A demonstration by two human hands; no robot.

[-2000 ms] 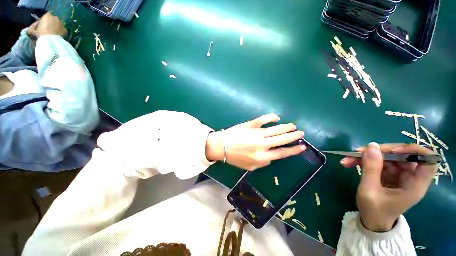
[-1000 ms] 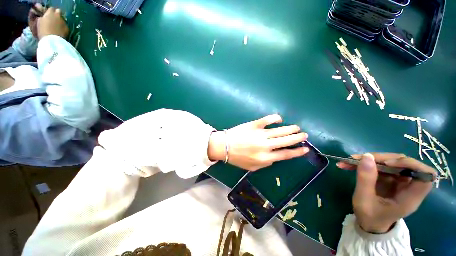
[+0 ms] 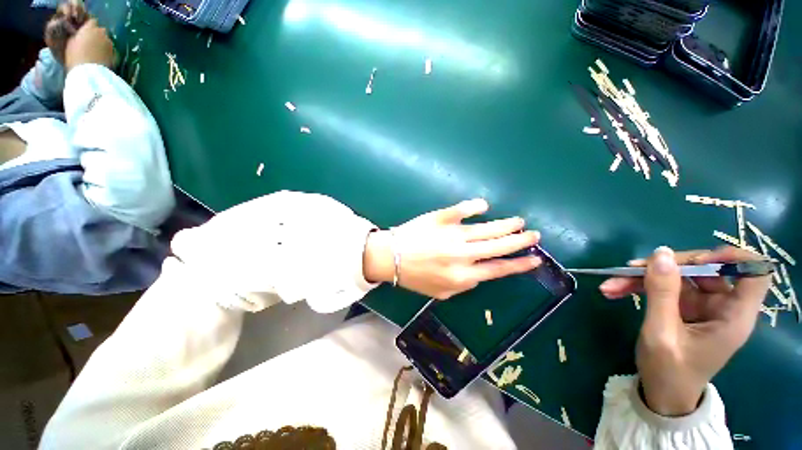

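A dark phone middle frame (image 3: 440,380) with a thin pale rim lies slanted at the bench edge, its lower end over the edge by my lap. My left hand (image 3: 457,252) lies flat with fingers spread across its upper end; the fingers hide part of that end. My right hand (image 3: 695,321) holds tweezers (image 3: 616,271) like a pen, level, pointing left. The tweezer tip is at the frame's upper right corner; whether it touches cannot be told. An orange-gold ribbon (image 3: 431,341) shows inside the lower end.
Piles of cream strips lie at upper right (image 3: 635,123), at right (image 3: 747,230) and by the frame (image 3: 507,373). Stacked frames (image 3: 633,35) stand at upper right, another stack (image 3: 211,13) at upper left. Another person's sleeve (image 3: 114,149) is at left. Pale scraps dot the green mat (image 3: 369,167).
My right hand and the tweezers tilted slightly, then levelled again, the hand ending a little further right. My left hand stays on the frame. The other person's hands have shifted slightly.
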